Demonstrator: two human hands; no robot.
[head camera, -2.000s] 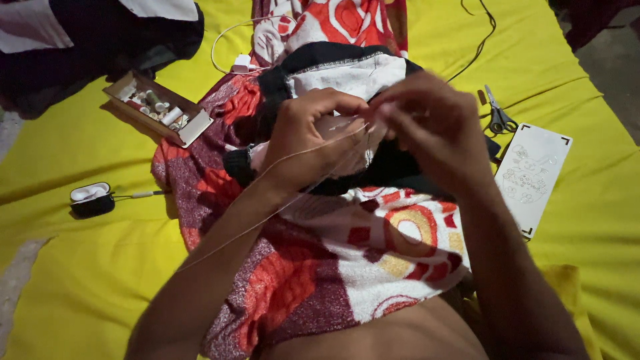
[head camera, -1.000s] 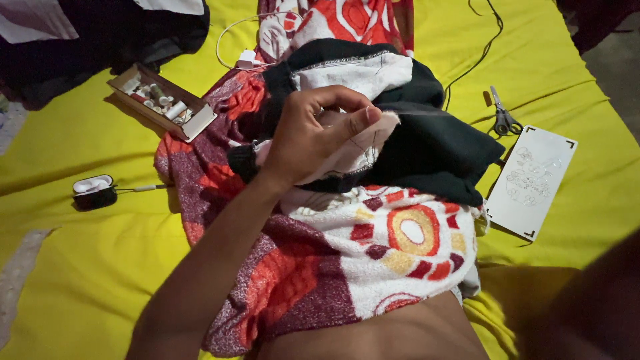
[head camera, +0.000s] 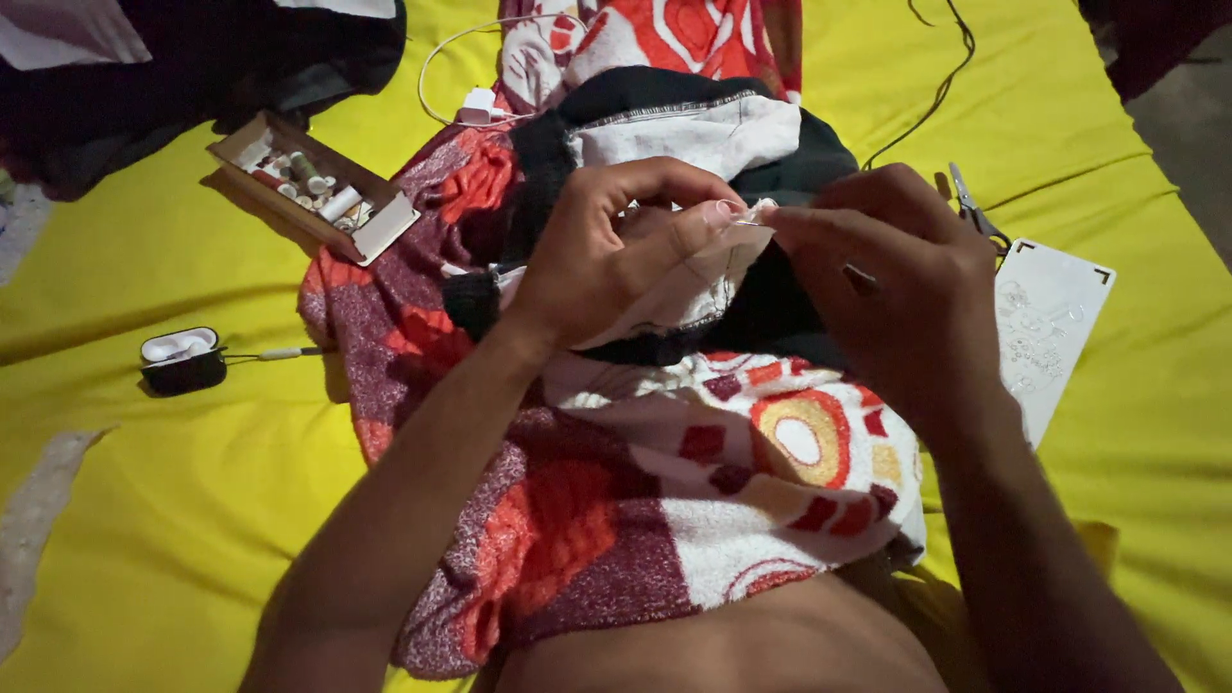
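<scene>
My left hand pinches the edge of the white pocket cloth between thumb and forefinger. This cloth belongs to a black garment with ribbed parts, laid over a patterned towel-like blanket. Close to the pinched edge, my right hand has its fingertips at a thin, shiny sewing needle. The needle lies along the cloth between both hands. Whether the right fingers grip it cannot be told. No thread is plain to see here.
An open cardboard box of thread spools lies at the upper left, above a black earbud case. A white charger rests beside the blanket. Scissors and a white board with line drawings are at the right, near a dark cable.
My right hand was at the cloth, then out at the lower right, and is now back beside my left hand. The left hand has kept its pinch on the white cloth.
</scene>
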